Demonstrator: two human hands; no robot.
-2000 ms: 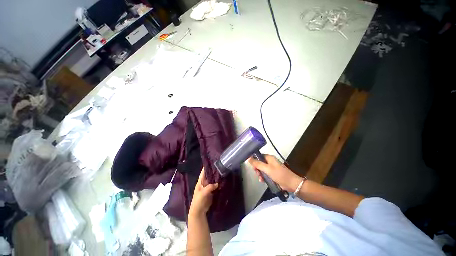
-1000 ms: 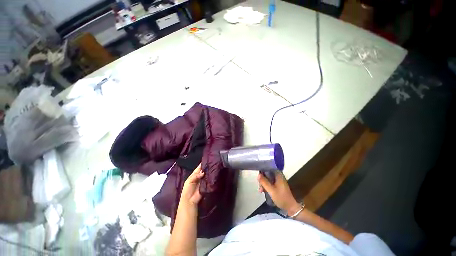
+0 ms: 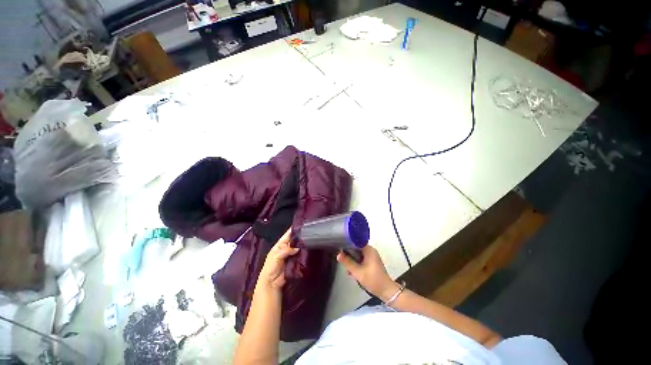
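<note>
A dark maroon quilted puffer jacket (image 3: 310,285) lies on the pale table, its hood with black lining (image 3: 196,192) towards the left. My left hand (image 3: 280,260) grips the edge of the jacket's front opening beside the black strip (image 3: 277,221). My right hand (image 3: 367,269) holds the handle of a grey hair dryer (image 3: 325,233) with a purple ring at its rear. The dryer lies level over the jacket, its nozzle pointing left, close to my left fingertips. The handle is mostly hidden by my right hand.
The dryer's black cord (image 3: 392,185) curves across the table (image 3: 342,128). White scraps and a speckled heap (image 3: 151,333) lie left of the jacket. A grey printed plastic bag (image 3: 61,160) stands further left. A blue item (image 3: 408,33) and a tangle of clear strips (image 3: 528,100) lie at the far side.
The view has shifted, so the table's far side shows more. The dryer has moved left over the jacket, closer to my left hand, which still grips the front edge.
</note>
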